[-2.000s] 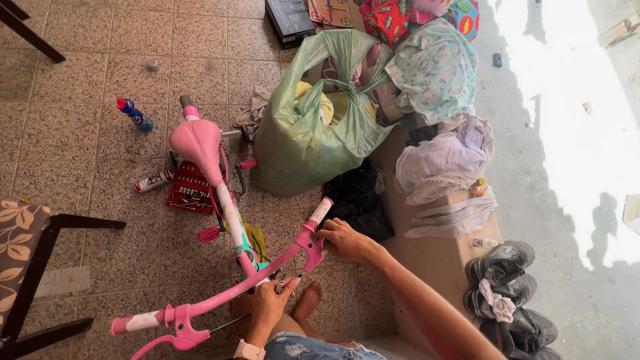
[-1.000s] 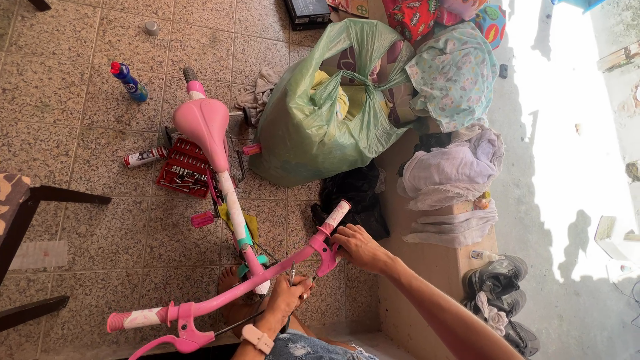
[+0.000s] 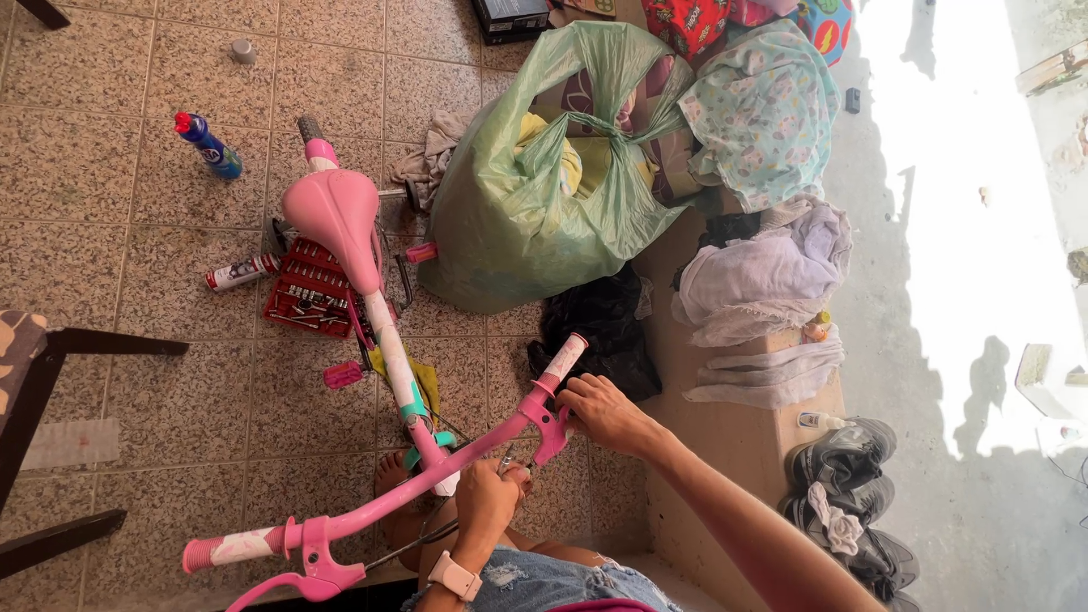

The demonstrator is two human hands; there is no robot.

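Note:
A small pink bicycle stands before me, its pink handlebar [image 3: 416, 483] crossing in front and its pink saddle [image 3: 336, 212] beyond. My right hand [image 3: 602, 414] is at the pink brake lever [image 3: 552, 433] near the right grip [image 3: 564, 357], fingers curled against it. Just under the bar, my left hand [image 3: 490, 497] pinches a small metal tool [image 3: 507, 459], whose kind I cannot tell, close to the brake cable's end. A pink watch is on the left wrist. The other brake lever [image 3: 319, 569] is at the lower left with its cable running from it.
Beside the bicycle lie a red socket set case [image 3: 310, 289], a spray can [image 3: 242, 272] and a blue bottle [image 3: 210, 146]. A green plastic bag [image 3: 510, 212] of cloths leans on a ledge holding folded cloths [image 3: 765, 272] and dark shoes [image 3: 850, 501]. Dark chair legs [image 3: 51, 399] stand left.
Both hands stay near the right brake lever. The handlebar and bicycle sit slightly differently in view, which has shifted a little.

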